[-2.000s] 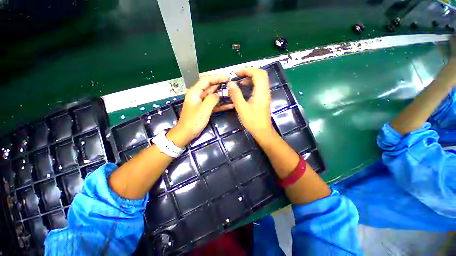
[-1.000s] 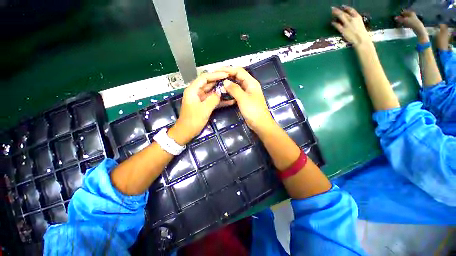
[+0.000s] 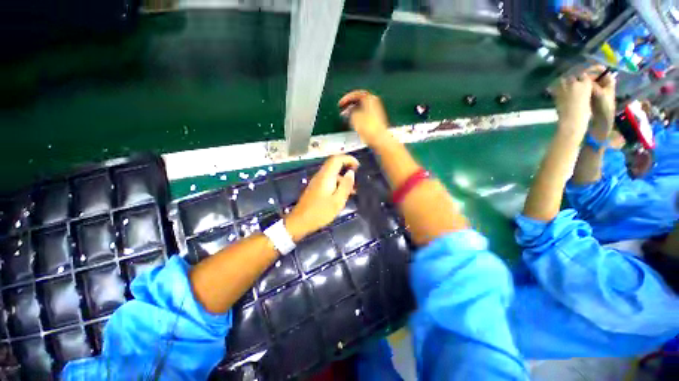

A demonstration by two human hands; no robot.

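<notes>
My right hand [image 3: 367, 117], with a red wristband, is over the green belt beyond the white rail. A small dark unit [image 3: 348, 111] shows at its fingertips, blurred. My left hand [image 3: 325, 195], with a white wristband, is over the black blister tray [image 3: 309, 268]. Its fingers are curled, with a dark spot between thumb and fingers; I cannot tell if that is a part or a gap. The visible pockets of this tray look empty except for tiny pale bits.
A second black tray [image 3: 61, 260] lies at the left. A metal post [image 3: 309, 74] rises by the white rail [image 3: 223, 158]. Several dark round units, one nearest [image 3: 421, 110], lie on the belt. A neighbouring person's hands [image 3: 584, 97] are raised at the right.
My hands have parted. My right hand has moved forward over the belt; my left stays over the tray, slightly lower. The camera view has shifted. The neighbour's hands have come together.
</notes>
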